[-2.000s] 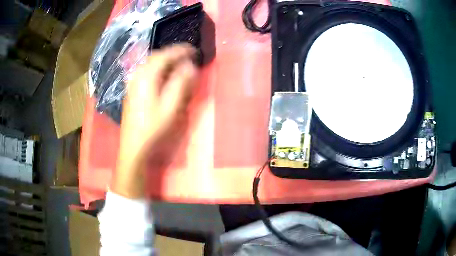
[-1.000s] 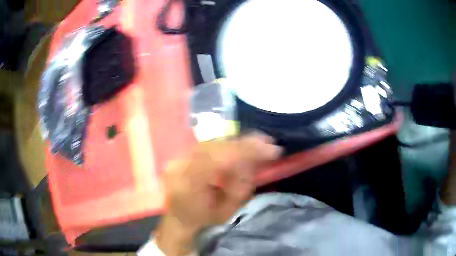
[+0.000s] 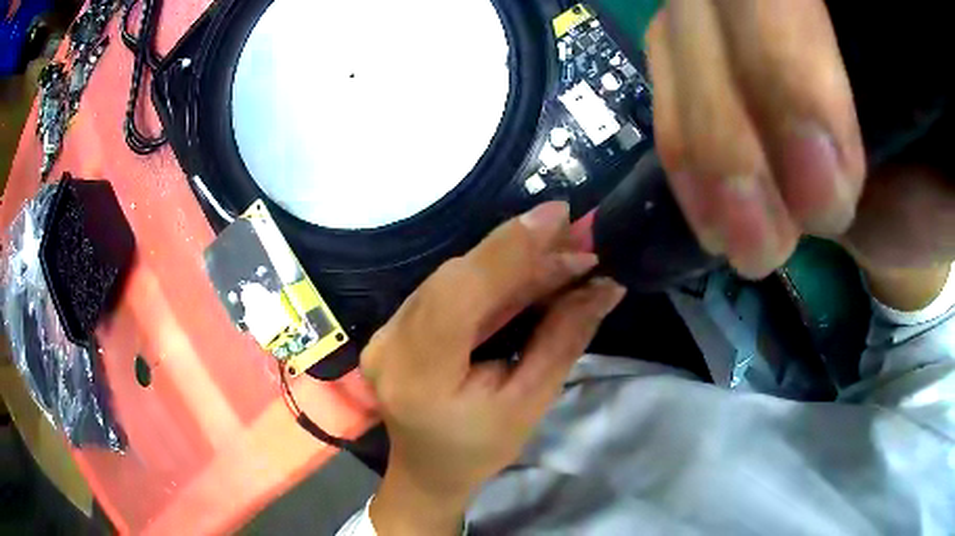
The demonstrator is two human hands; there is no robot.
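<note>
My right hand (image 3: 770,126) is wrapped around a thick black electric screwdriver (image 3: 654,225), held close to the camera. My left hand (image 3: 476,345) has its thumb and fingertips together at the reddish tip of the screwdriver; whether they pinch a screw is too small to tell. Behind the hands lies the black housing (image 3: 351,262) with a large white round disc (image 3: 367,99). The power supply board (image 3: 274,293), yellow-edged, sits at its lower left corner. The control board (image 3: 597,99) sits at the right corner, partly hidden by my right hand.
On the red tabletop (image 3: 199,419) at left are a black screw tray (image 3: 89,257), a clear plastic bag (image 3: 47,345) and a small dark green spot. A looped black cord (image 3: 141,94) lies by the housing. Spare circuit boards (image 3: 63,94) lie at the far left edge.
My left hand has moved from the screw tray to the screwdriver tip. My right hand has come into view with the screwdriver. The camera view has turned, shifting the housing left.
</note>
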